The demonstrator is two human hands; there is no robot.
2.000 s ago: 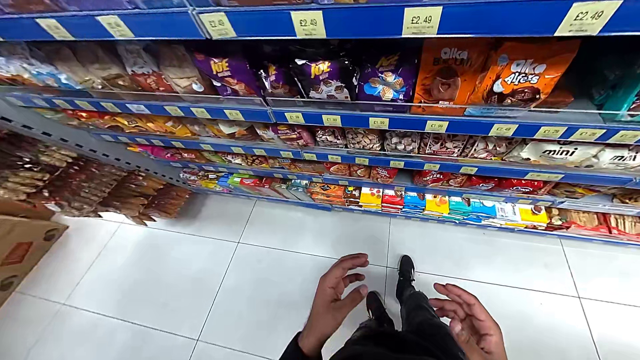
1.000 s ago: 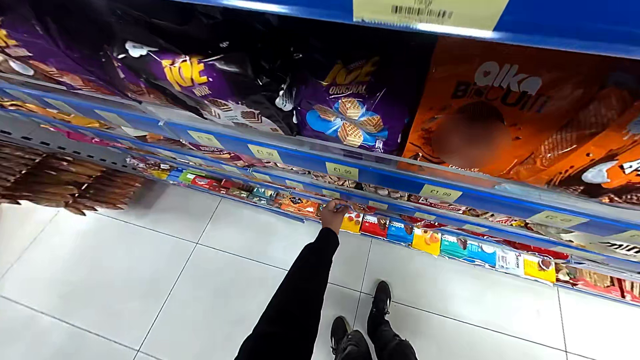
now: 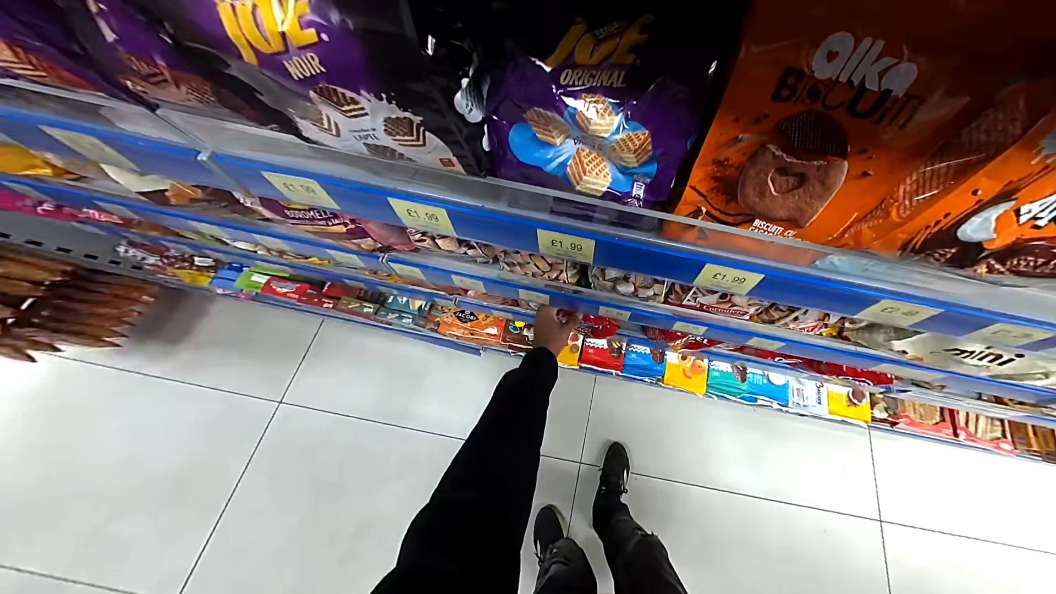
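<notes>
My left hand (image 3: 553,327), in a black sleeve, reaches down to the low shelves of a shop rack. Its fingers are partly hidden by the shelf edge, and whether they hold a packet cannot be made out. A red packet (image 3: 599,326) lies just right of the fingers, and a yellow packet (image 3: 569,351) is below them. Left of the hand are a brown packet (image 3: 518,334) and an orange packet (image 3: 470,324); to the right stand a red-and-white packet (image 3: 602,355) and a blue packet (image 3: 643,361). My right hand is out of view.
Upper shelves with blue price rails (image 3: 495,216) jut out above my hand, holding purple wafer bags (image 3: 590,124) and orange biscuit bags (image 3: 767,165). Brown packets (image 3: 66,305) hang at the left. My shoes (image 3: 615,470) stand on white floor tiles (image 3: 363,487).
Two seconds ago both hands were apart over the floor; my left hand has since reached to the low shelf, and my right hand has left the view. The view has moved closer to the shelves.
</notes>
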